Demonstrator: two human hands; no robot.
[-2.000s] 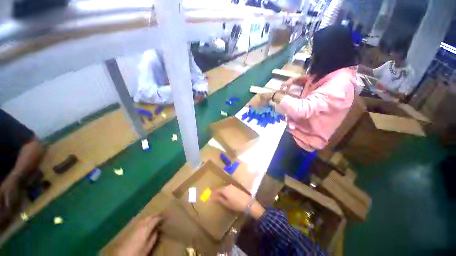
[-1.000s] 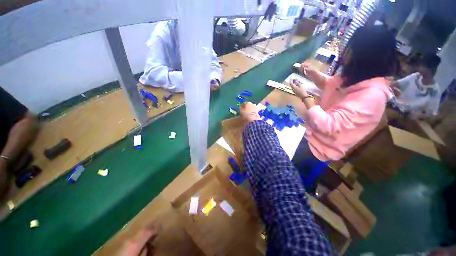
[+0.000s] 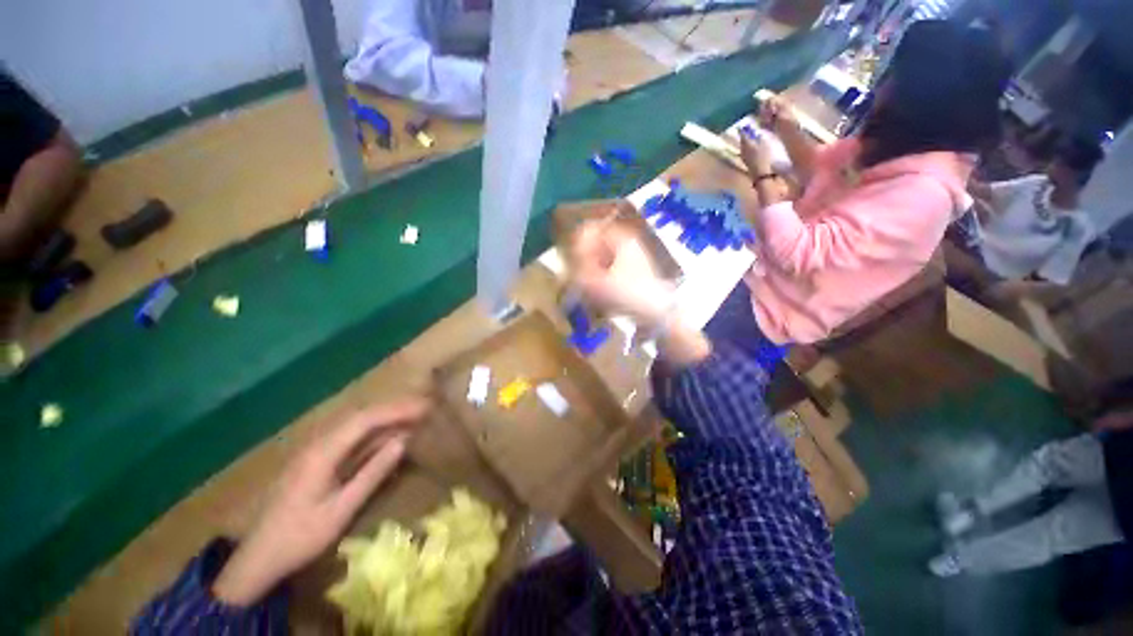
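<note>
My left hand [image 3: 326, 482] is at the left edge of the trays, fingers apart, with nothing visible in it. My right hand [image 3: 615, 271] is blurred, reaching out in front of the small cardboard box [image 3: 661, 249]; whether it holds anything cannot be told. The middle cardboard tray [image 3: 584, 462] holds a white piece [image 3: 478, 385], an amber piece [image 3: 513, 393] and another white piece [image 3: 552, 398], spaced apart. Pale yellow slips [image 3: 423, 572] are heaped in the tray below my left hand. Blue packs [image 3: 584, 331] lie between the middle tray and the box.
The green conveyor belt [image 3: 360, 267] runs diagonally, carrying packs and yellow slips. A metal post [image 3: 512, 162] stands beside the trays. More blue packs [image 3: 696, 221] lie on a white sheet near a person in pink [image 3: 845, 249]. Other people sit or stand around.
My right hand has drawn back towards me from the blue packs on the white sheet. The view has tilted down, bringing my left hand and the yellow slips into fuller view.
</note>
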